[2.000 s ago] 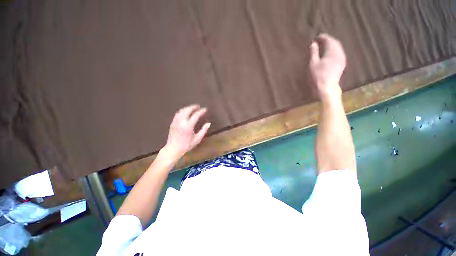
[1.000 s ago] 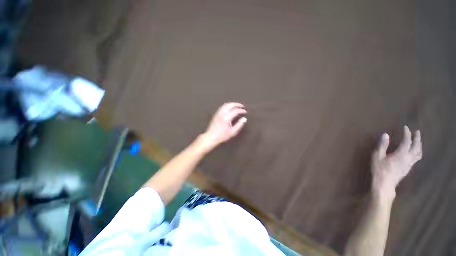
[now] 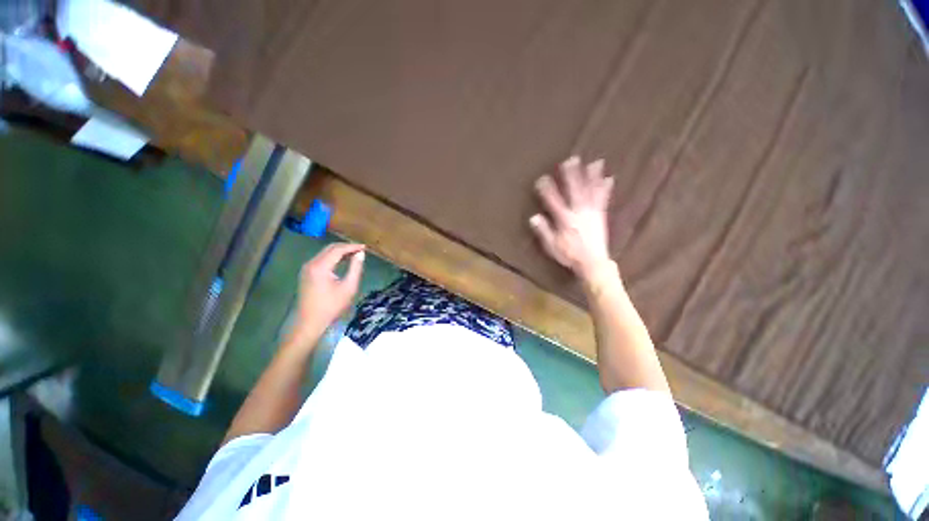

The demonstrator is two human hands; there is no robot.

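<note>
Brown fabric (image 3: 448, 112) covers most of the table, with long folds at the right. Its near edge runs along the worn wooden table border (image 3: 448, 259). My right hand (image 3: 576, 219) lies flat on the fabric with its fingers spread, a little in from the edge. My left hand (image 3: 331, 283) is at the table's near edge, beside a blue piece. Its thumb and forefinger are curled close together; whether they hold anything thin I cannot tell.
A metal rail (image 3: 229, 275) with a blue end part overhangs the near edge at the left. A blue piece (image 3: 314, 218) sits beside it. White paper sheets (image 3: 120, 41) and clear plastic (image 3: 39, 69) lie at the upper left. The floor (image 3: 92, 244) is green.
The view has turned and the rail shows larger. My left hand has moved off the fabric to the table edge, its fingers drawn together. My right hand now rests nearer the left hand.
</note>
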